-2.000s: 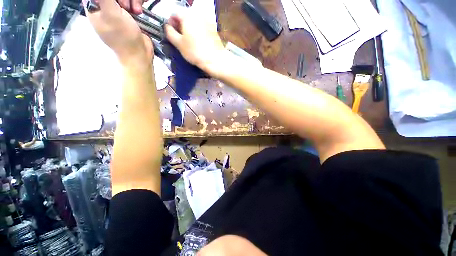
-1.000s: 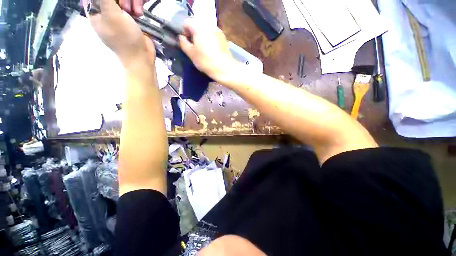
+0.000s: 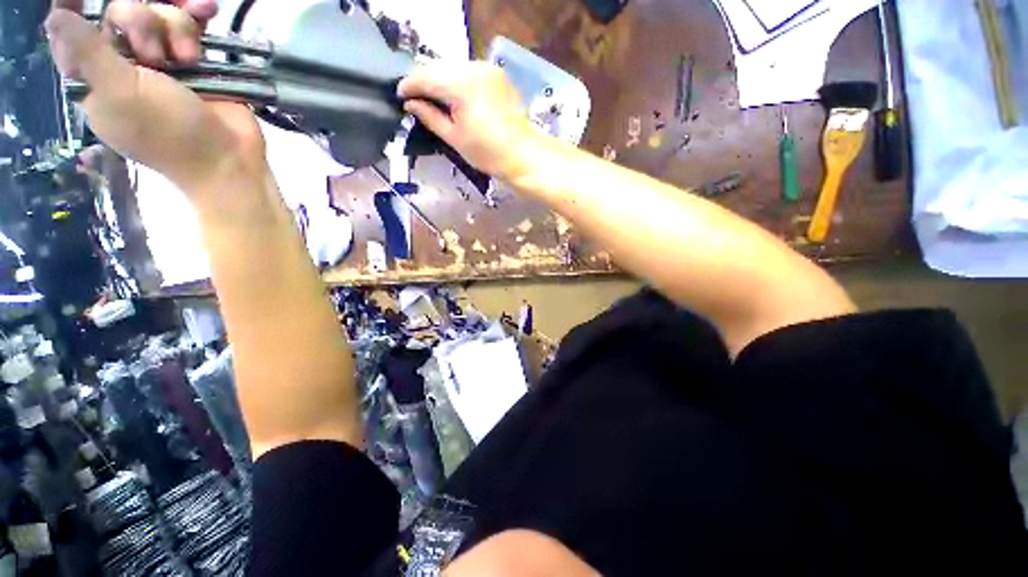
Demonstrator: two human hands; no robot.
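The grey metal cutting machine [image 3: 338, 79] with long rails lies tilted across the upper left. My left hand [image 3: 164, 96] is closed around its rails at the upper left. My right hand [image 3: 479, 113] is at the machine's lower end, fingertips pinched against it. A dark navy cloth scrap [image 3: 451, 156] hangs under the right fingers and seems held by them, partly hidden. The silver base plate [image 3: 547, 90] with holes and a rounded end shows behind the right hand.
A green-handled screwdriver [image 3: 788, 163], orange-handled brush [image 3: 835, 169] and black-handled screwdriver [image 3: 889, 141] lie at right. Small dark parts [image 3: 684, 87] lie mid-table. Paper patterns [image 3: 778, 68] and pale fabric [image 3: 975, 192] are beyond. A navy strip [image 3: 393, 223] and thin rod [image 3: 419, 212] lie near the table edge.
The view has shifted. My left hand has moved left and out along the rails with the machine showing more between the hands. Another small dark piece shows beside my right forearm.
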